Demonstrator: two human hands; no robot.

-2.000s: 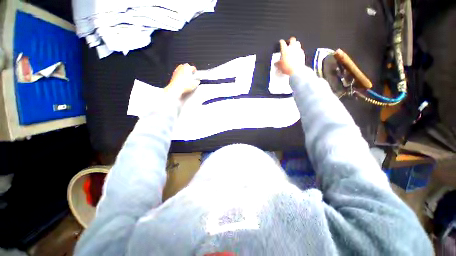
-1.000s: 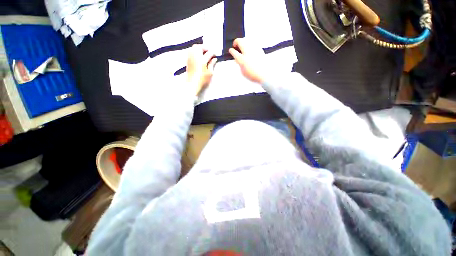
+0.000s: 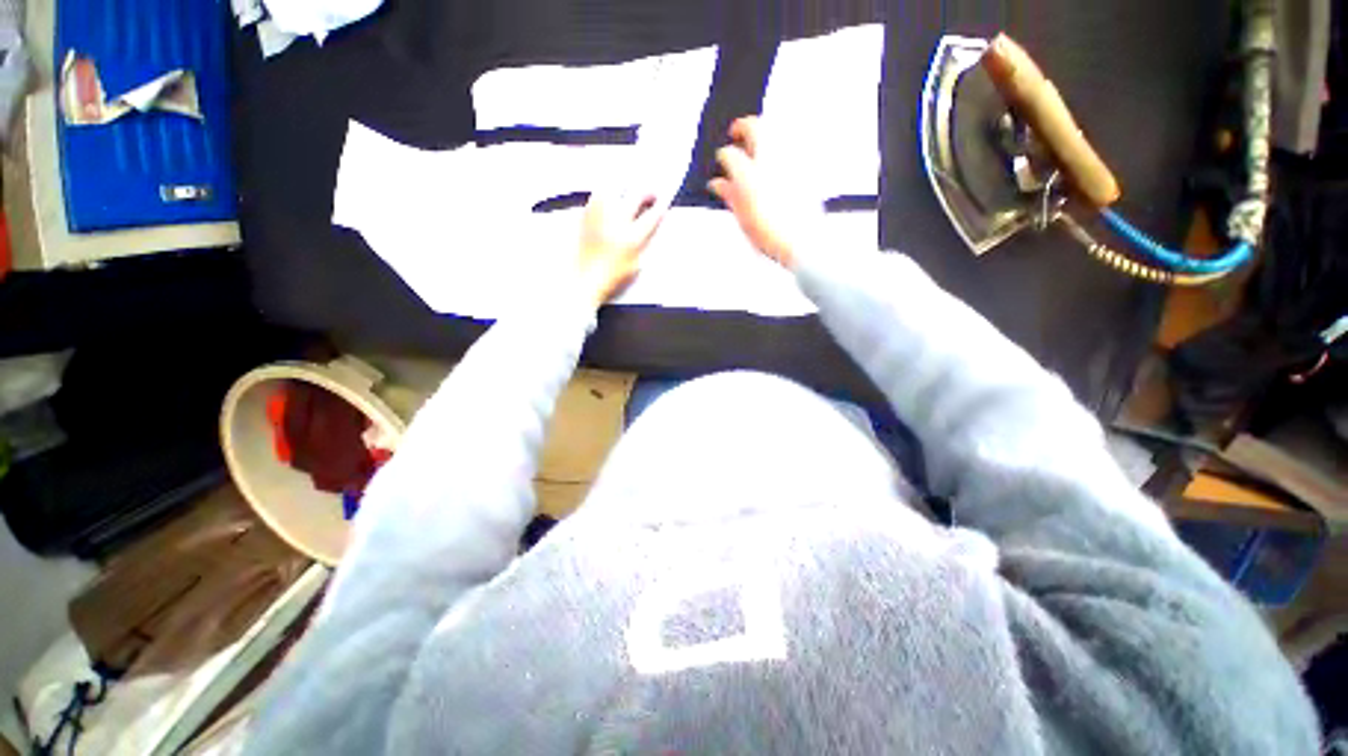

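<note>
A white garment panel (image 3: 444, 222) with dark bands lies flat on the black ribbed ironing table cover (image 3: 562, 30). Whether the bands are cloth or table showing, I cannot tell. My left hand (image 3: 618, 244) rests on the panel's middle, fingers apart, holding nothing. My right hand (image 3: 754, 192) lies to its right, fingers spread at the dark gap beside the upright white part. The steam iron (image 3: 1020, 141), with wooden handle and silver soleplate, stands untouched to the right of the panel.
A blue and braided hose (image 3: 1183, 269) runs from the iron's rear. White cut pieces (image 3: 311, 15) lie at the table's far left. A blue-fronted cabinet (image 3: 148, 141) stands left. A cream bucket (image 3: 244, 421) with red scraps is on the floor.
Since the first frame, my right hand has moved left, closer to my left hand, and the right white part now sits against the lower part. Since the second frame, both hands have barely moved.
</note>
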